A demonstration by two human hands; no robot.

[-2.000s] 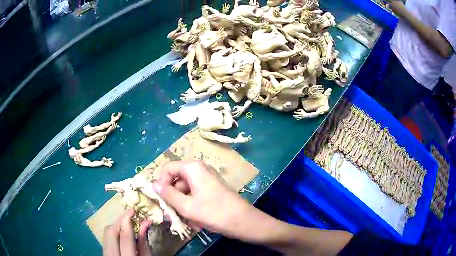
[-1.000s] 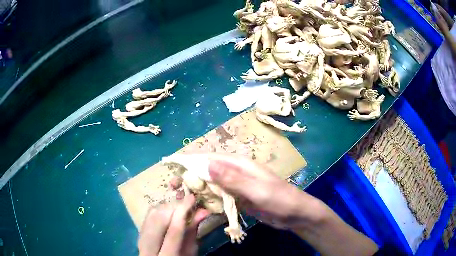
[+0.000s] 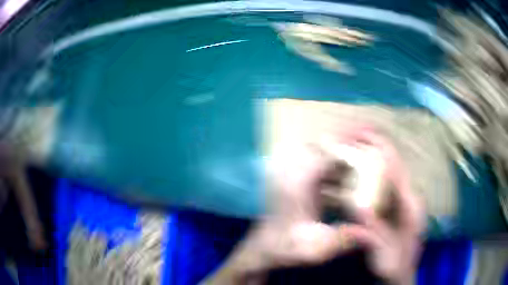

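The frame is strongly blurred. My left hand (image 3: pixel 295 222) and my right hand (image 3: pixel 395 211) are close together over the near part of the cardboard work mat (image 3: pixel 418 125). Between them they hold a pale figure torso (image 3: pixel 365 172), mostly hidden by the fingers. Its arms cannot be told apart from the fingers. Several loose figure arms (image 3: pixel 323 36) lie on the green table beyond the mat.
A heap of part-built bodies (image 3: pixel 484 61) is at the right edge. A thin white stick (image 3: pixel 216 45) lies on the green table (image 3: pixel 150 111). A blue crate (image 3: pixel 170 250) with jumbled tan parts stands below at the left. Another person's arm (image 3: pixel 25 206) shows at the left edge.
The view has swung left, so the heap and loose arms sit further right and a crate shows at lower left. Both hands are still around the torso, now closer together.
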